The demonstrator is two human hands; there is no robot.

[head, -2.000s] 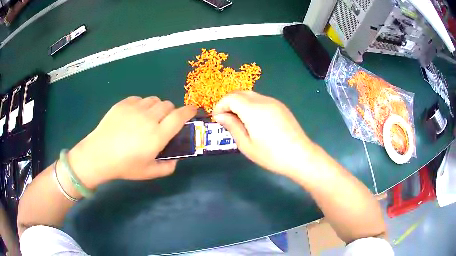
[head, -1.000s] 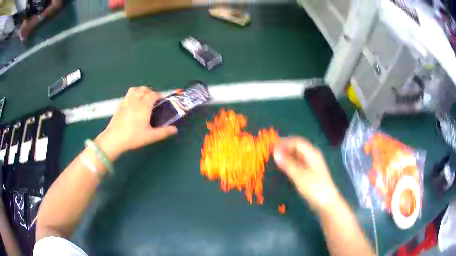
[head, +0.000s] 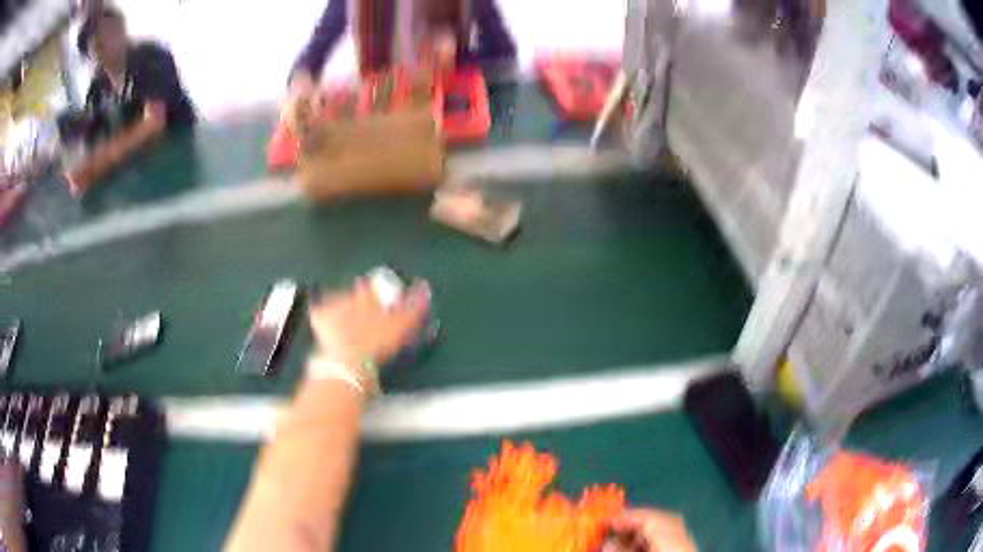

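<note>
My left hand reaches over the green belt with its fingers around a handset, whose pale end and dark end show past the fingers; blur hides the exact grip. Another handset lies on the belt to the left of my hand. My right hand is cut off by the bottom edge. It is at the right side of the pile of small orange parts; whether its fingers hold a part cannot be seen.
More handsets lie at left. A black tray is at lower left, a pale rail edges the belt, and a black phone lies by the post. A cardboard box and two people are beyond.
The view has tilted up. My left hand has let go of its earlier handset and moved onto another on the belt. My right hand is now lower in view, still by the orange pile.
</note>
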